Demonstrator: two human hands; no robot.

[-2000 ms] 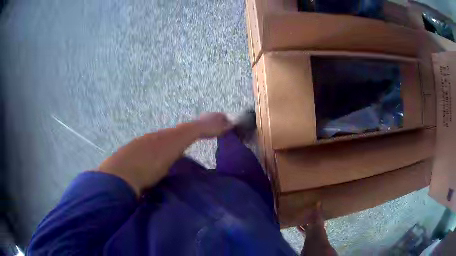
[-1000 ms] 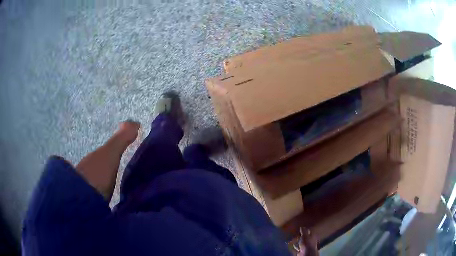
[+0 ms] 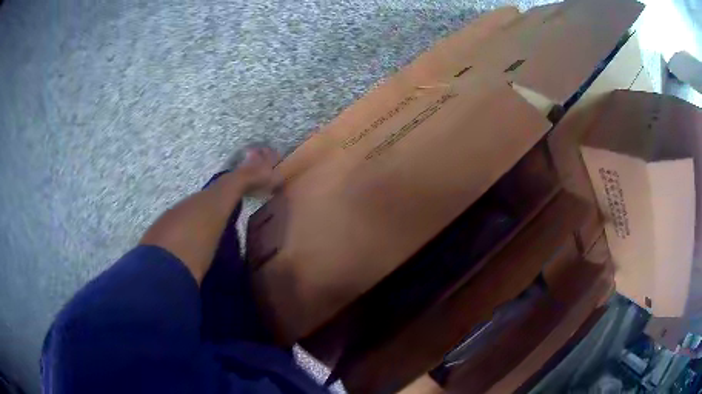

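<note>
An open brown carton [image 3: 400, 185] lies in front of me, its long printed flap spread out towards the floor. A dark opening shows beside this flap. A second open carton [image 3: 531, 338] lies alongside, with dark goods and shiny clear plastic [image 3: 481, 335] inside. My left hand [image 3: 258, 171] is bare and blurred, at the near left corner of the printed flap; whether its fingers hold the edge cannot be told. A small tan patch at the bottom edge may be part of my right hand, but it is too cut off to tell.
Speckled grey floor runs along the upper left. More raised flaps [image 3: 646, 223] with printing stand at the right. Another carton's flap [image 3: 577, 46] reaches to the upper right. Blurred dark and pale items lie at the lower right.
The long flap now looks much larger and closer, and the view has shifted over the cartons. My left hand has moved from above the floor to the flap's edge. My right hand has mostly left view.
</note>
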